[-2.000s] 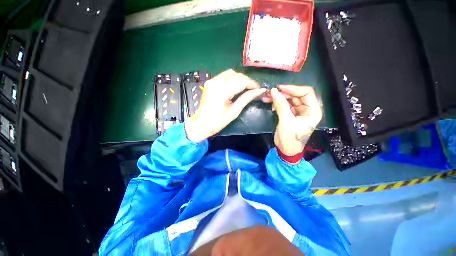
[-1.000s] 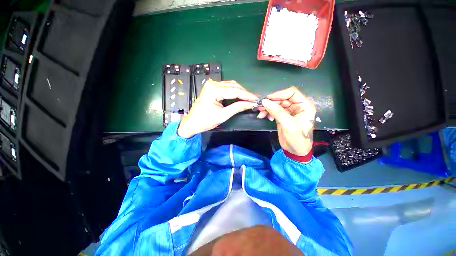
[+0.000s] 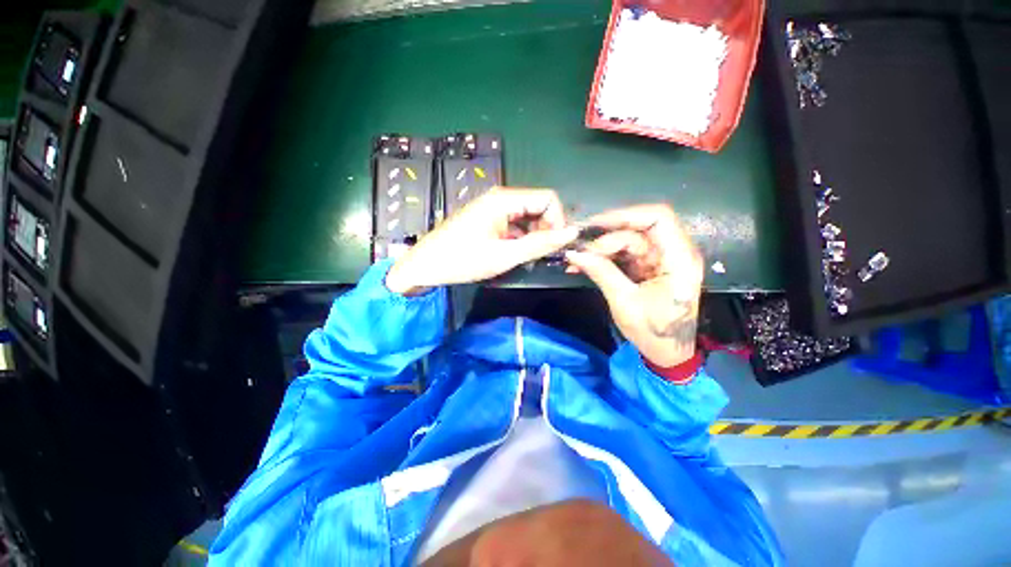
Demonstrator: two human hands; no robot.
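Note:
My left hand (image 3: 488,235) and my right hand (image 3: 649,271) meet at their fingertips over the front edge of the green bench (image 3: 299,188). Between them they pinch a small dark module (image 3: 584,235), mostly hidden by the fingers. Two flat black phone housings, a left one (image 3: 401,191) and a right one (image 3: 470,166), lie side by side on the bench beyond my left hand. They show rows of white and yellow oval spots. My left hand covers the lower part of the right housing.
A red bin (image 3: 745,78) of white pieces stands at the back. A black parts tray (image 3: 920,166) with small silver bits is at right. A speckled lower tray (image 3: 789,338) is below the bench edge. Black compartment trays (image 3: 155,166), some pockets holding housings, rise at left.
The view has shifted, so the bench things sit further right in it. My fingers have changed their hold on the small module, staying together. The two housings lie as before.

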